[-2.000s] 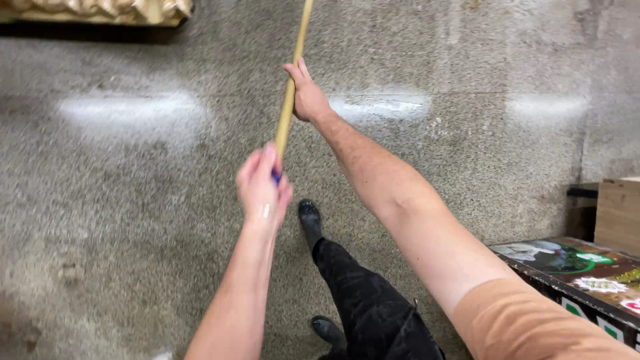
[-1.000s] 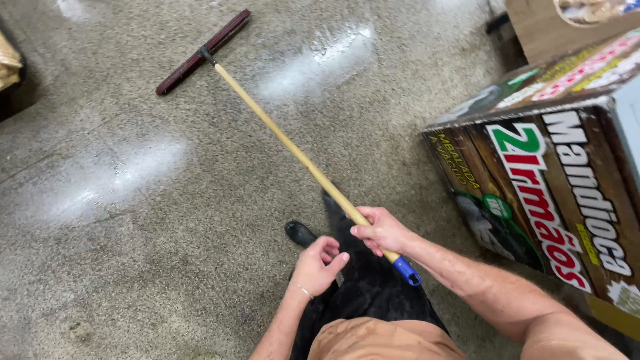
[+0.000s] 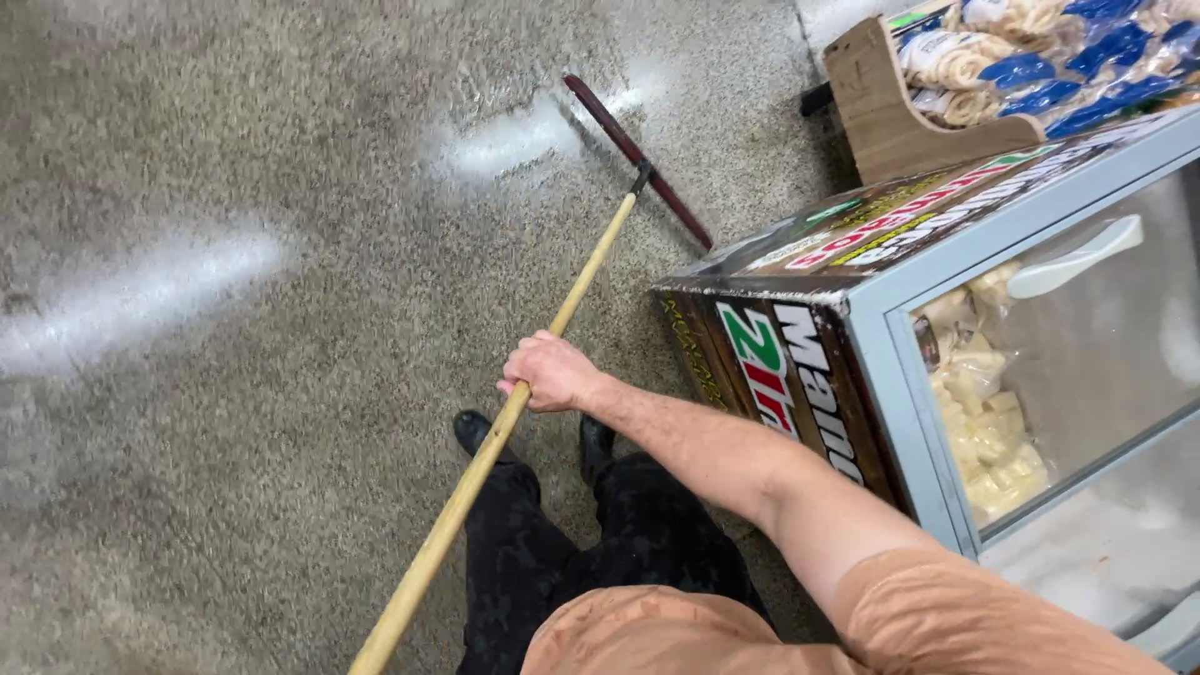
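My right hand (image 3: 549,372) is closed around the middle of a pale wooden pole (image 3: 450,521), which slants from the bottom edge up to the right. At its far end a black joint (image 3: 642,174) carries a long, narrow dark red head (image 3: 603,120), like a floor squeegee or push broom. That head lies on the speckled floor, its lower end close to the corner of a display freezer. The near end of the pole runs out of the frame at the bottom. My left hand is out of view.
A display freezer (image 3: 891,314) with grey edging, a glass lid and a white handle (image 3: 1078,255) stands close on my right, with bagged pale food inside. Beyond it, a wooden bin (image 3: 872,112) holds packaged cloth or rope goods. My dark boots (image 3: 473,431) are on the speckled floor (image 3: 281,394).
The dark red head has swung from the upper left over to the freezer's side. My left hand, near the pole's blue-capped end before, has left the view. More of the freezer shows.
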